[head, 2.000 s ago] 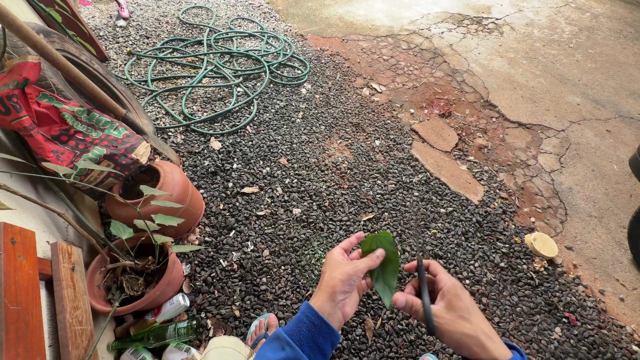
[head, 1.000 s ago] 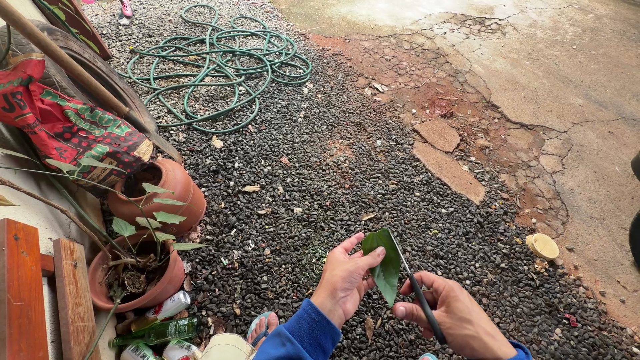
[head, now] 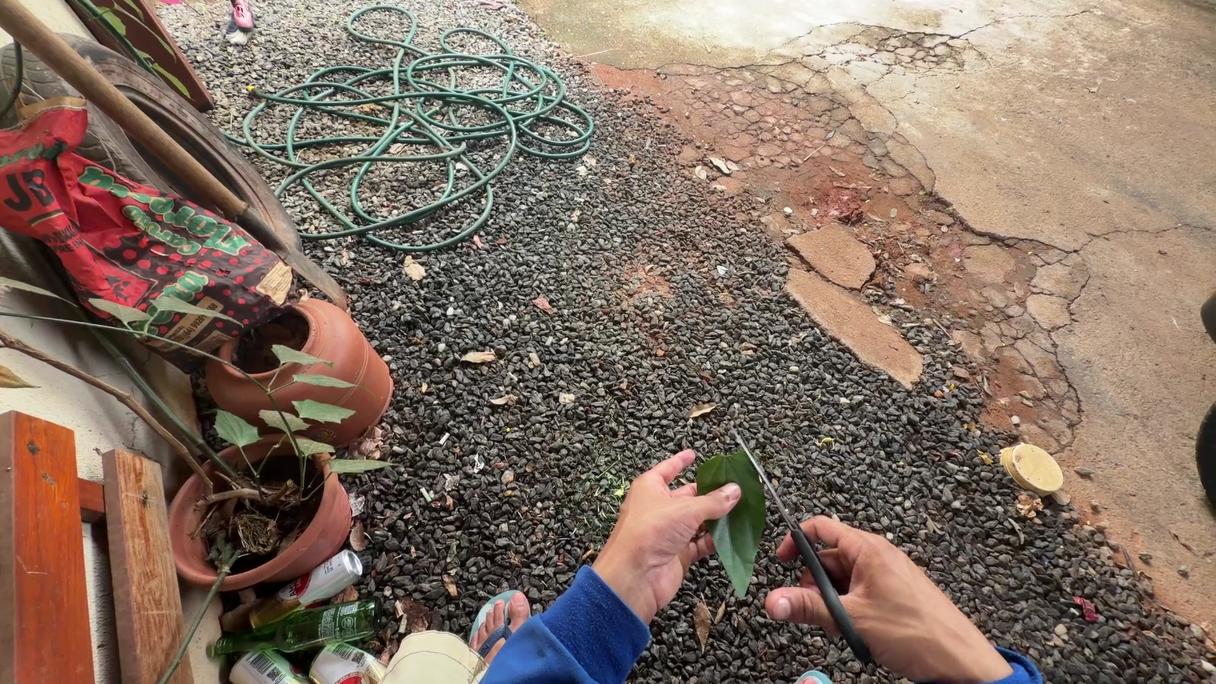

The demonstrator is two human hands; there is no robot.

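Observation:
My left hand (head: 665, 532) pinches a green leaf (head: 736, 522) between thumb and fingers, its tip pointing down. My right hand (head: 869, 589) grips a slim tool with a black handle (head: 822, 579) and a thin metal blade (head: 765, 480), which looks like scissors seen nearly edge-on. The blade lies along the leaf's right edge, its tip reaching above the leaf. Whether the blades are apart or together cannot be told. Both hands are over dark gravel (head: 589, 380), in blue sleeves.
A coiled green hose (head: 418, 142) lies ahead on the gravel. At the left are terracotta pots (head: 351, 380) with a plant, a red printed bag (head: 142, 237), a tire (head: 171, 114), a long-handled tool (head: 123, 95), wooden slats (head: 147, 570), a green glass bottle (head: 323, 625) and cans (head: 328, 578). Cracked concrete (head: 1073, 142) spans the right.
Since two seconds ago, my right hand has turned the tool, so its metal blade now shows beside the leaf. My left hand has kept its hold on the leaf.

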